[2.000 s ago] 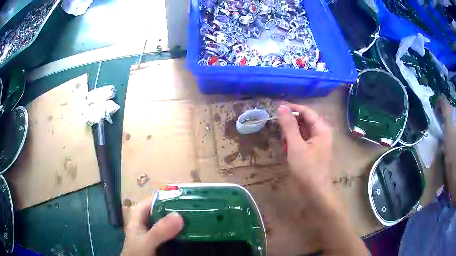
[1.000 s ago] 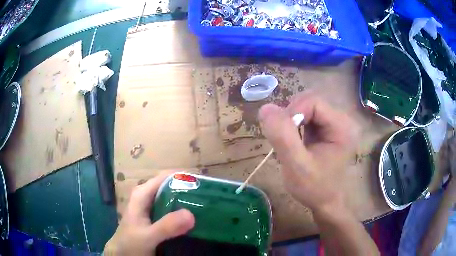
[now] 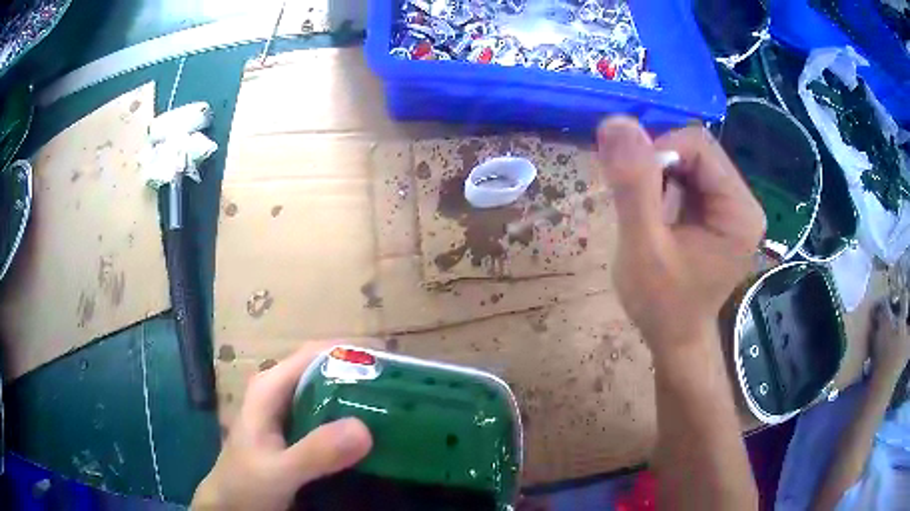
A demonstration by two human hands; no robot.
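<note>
My left hand (image 3: 289, 439) grips the left side of a glossy dark green housing (image 3: 429, 414) at the bottom, its thumb on the face. A red-and-silver trim piece (image 3: 351, 363) sits at the housing's upper left edge. My right hand (image 3: 683, 220) is raised right of centre, its fingers closed on a cotton swab (image 3: 669, 158); the white end shows at the fingers and the rest is blurred, pointing left. A translucent white cup (image 3: 501, 182) stands on the stained cardboard (image 3: 449, 250), left of my right hand.
A blue bin (image 3: 539, 95) of silver and red trim pieces stands behind the cup. A black-handled hammer (image 3: 190, 289) with a white-wrapped head lies left. More housings (image 3: 793, 344) and a white bag (image 3: 888, 190) lie right. Another person's arm (image 3: 878, 399) shows at the right edge.
My right hand has moved up and right, taking the swab off the housing's face. My left hand and the housing have shifted slightly left in view.
</note>
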